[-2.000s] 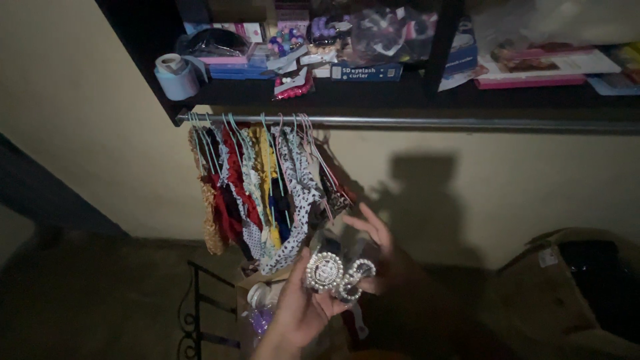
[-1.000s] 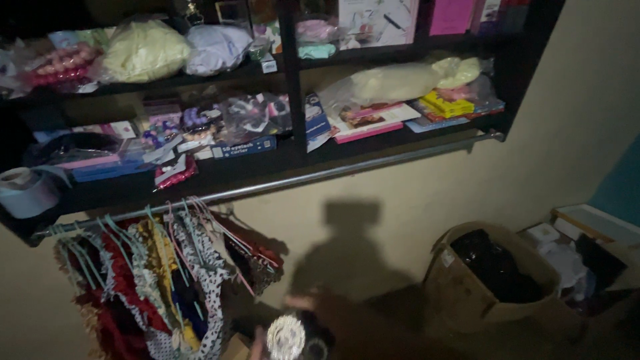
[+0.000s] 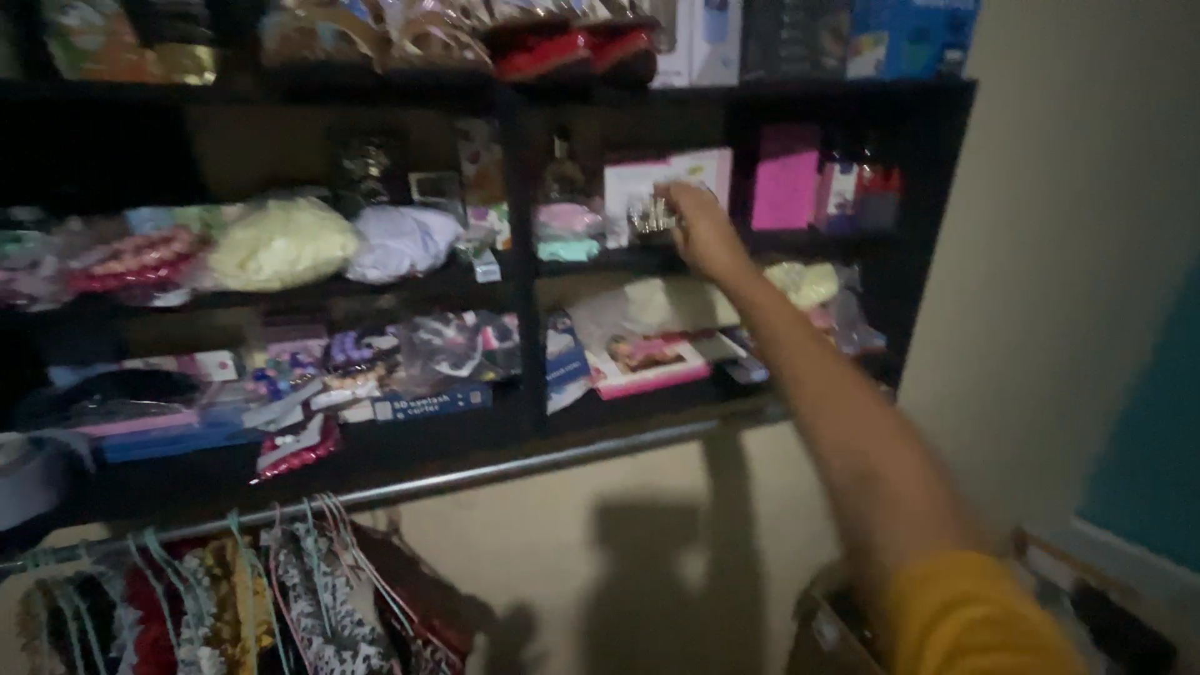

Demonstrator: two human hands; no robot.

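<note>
My right hand (image 3: 698, 220) reaches out at the middle shelf, right of the upright divider, its fingers closed on a small shiny beaded item (image 3: 650, 214). The item is blurred; it is held in front of a white box (image 3: 701, 173). Just left of it lie pink and mint-green bundles (image 3: 568, 232), and a bright pink box (image 3: 786, 178) stands to the right of my hand. My left hand is out of the frame.
Black shelving (image 3: 525, 281) bears bagged goods, shoes (image 3: 572, 52) and boxes. Beneath it runs a metal rail (image 3: 525, 466) with clothes on hangers (image 3: 216, 600). A flat pink-edged box (image 3: 652, 364) lies on the lower shelf, under my forearm. A cardboard box (image 3: 830, 628) stands low at right.
My right hand has risen from low in front of the wall to the middle shelf. Earlier, both hands were together around pearl-beaded items. The view has swung up.
</note>
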